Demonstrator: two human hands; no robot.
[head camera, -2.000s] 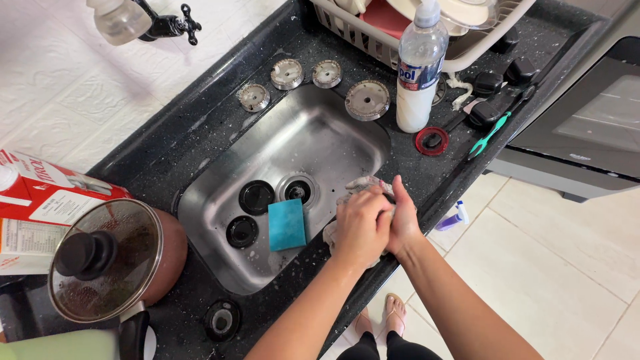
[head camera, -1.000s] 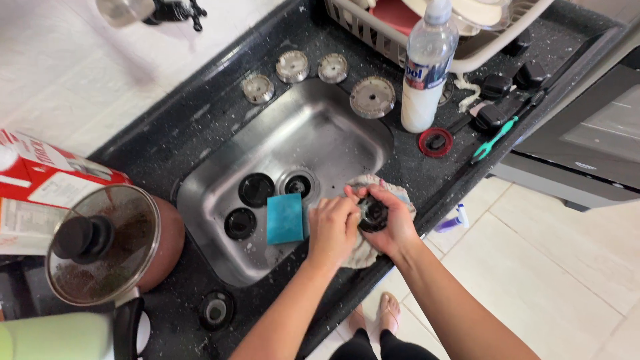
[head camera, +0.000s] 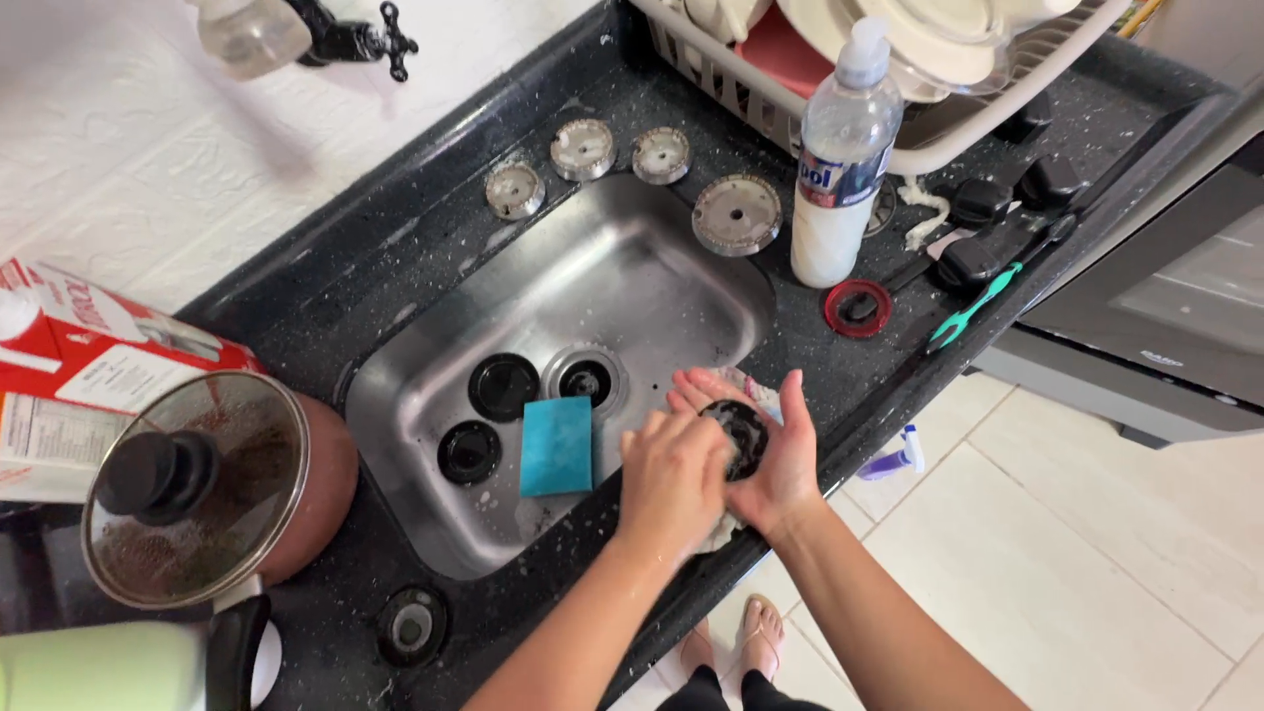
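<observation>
A round black burner cap (head camera: 739, 439), wet with suds, lies on the open palm of my right hand (head camera: 780, 454). Against its left side are the curled fingers of my left hand (head camera: 676, 479); whether they pinch anything is hidden. Beneath both hands a pale cloth (head camera: 723, 533) partly shows on the counter edge. In the steel sink (head camera: 652, 286) are two black burner caps, one larger (head camera: 504, 386) and one smaller (head camera: 469, 451), by the drain (head camera: 588, 380). A blue sponge (head camera: 556, 446) lies just beside them.
Several metal burner heads (head camera: 736, 214) line the sink's back rim. Right of it stand a detergent bottle (head camera: 847, 158), a red ring (head camera: 857, 308), a green toothbrush (head camera: 976, 306), black knobs (head camera: 980, 202) and a dish rack (head camera: 928, 158). A lidded pot (head camera: 326, 484) and a carton (head camera: 109, 336) are left.
Two seconds ago my hands were closed together over the cloth. The black burner cap then came into view, and my right hand has since opened flatter beneath it.
</observation>
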